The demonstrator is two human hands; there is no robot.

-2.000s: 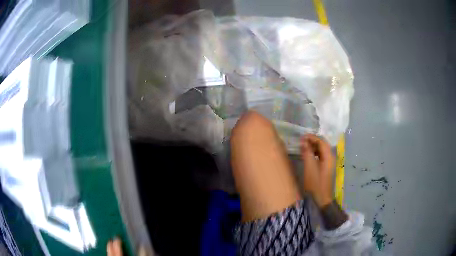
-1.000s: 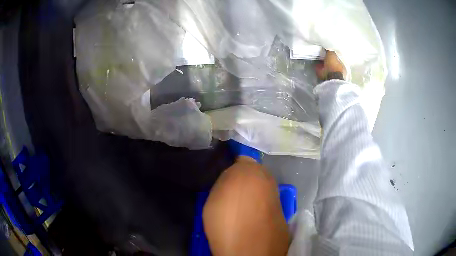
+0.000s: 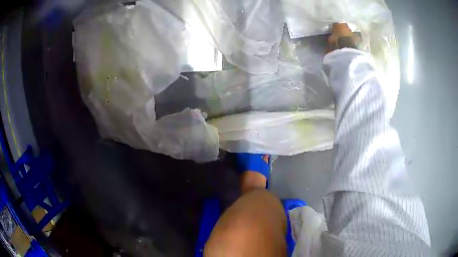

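Observation:
A large crumpled translucent plastic bag (image 3: 115, 75) lies open on the floor in front of my knee. A flat white stack or sheet (image 3: 202, 54) shows inside it, left of the middle. Another flat white card-like piece (image 3: 309, 19) lies in the bag at the upper right, partly under the plastic. My right hand (image 3: 343, 33) reaches into the bag at the near right edge of this piece. Its fingertips are small and partly hidden, so I cannot tell whether they grip the piece. My left hand is out of the picture.
My bare knee (image 3: 248, 226) and a blue shoe (image 3: 252, 163) are below the bag. Blue seat parts (image 3: 296, 206) show beside the knee. A blue plastic frame (image 3: 35, 180) stands at the far left. Grey floor (image 3: 427, 125) lies to the right, and dark shadow fills the lower left.
The view has turned from the green bench down to the bag. My right arm has moved from beside my knee far forward into the bag. The left fingers seen by the bench are gone.

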